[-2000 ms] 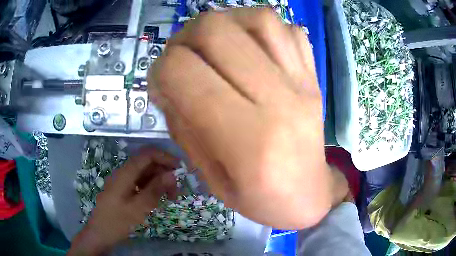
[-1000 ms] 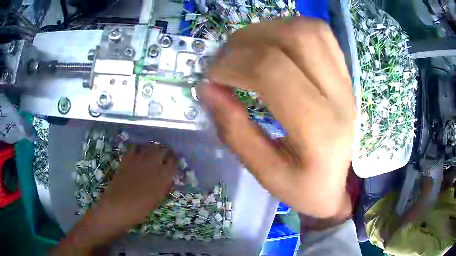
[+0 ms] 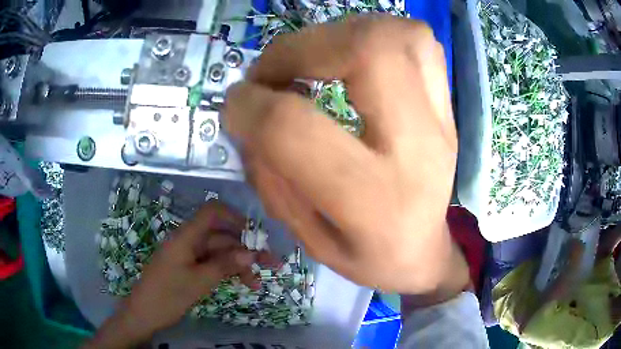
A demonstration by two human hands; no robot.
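My right hand (image 3: 361, 157) is large over the right part of the machine's clamp blocks (image 3: 160, 126). Its thumb and fingertips meet at the work slot beside a green spot; whether they hold a part is hidden. My left hand (image 3: 184, 266) is over the parts tub (image 3: 85, 232), fingers curled among the wire leads (image 3: 255, 296). White connector housings (image 3: 254, 238) show just beside its fingertips; I cannot tell if it grips one. The machine base plate (image 3: 54, 146) lies under the blocks.
A dark ribbed rod (image 3: 99, 94) runs left of the blocks. A blue bin (image 3: 441, 34) with leads is behind the machine. A long white side tub (image 3: 476, 184) of parts is at right. A person in yellow (image 3: 558, 300) is at lower right. A red item (image 3: 8, 238) is at far left.
My right hand has moved left from the blocks' right end to the green spot at the slot. My left hand has shifted slightly lower and right in the tub, its fingers more visible.
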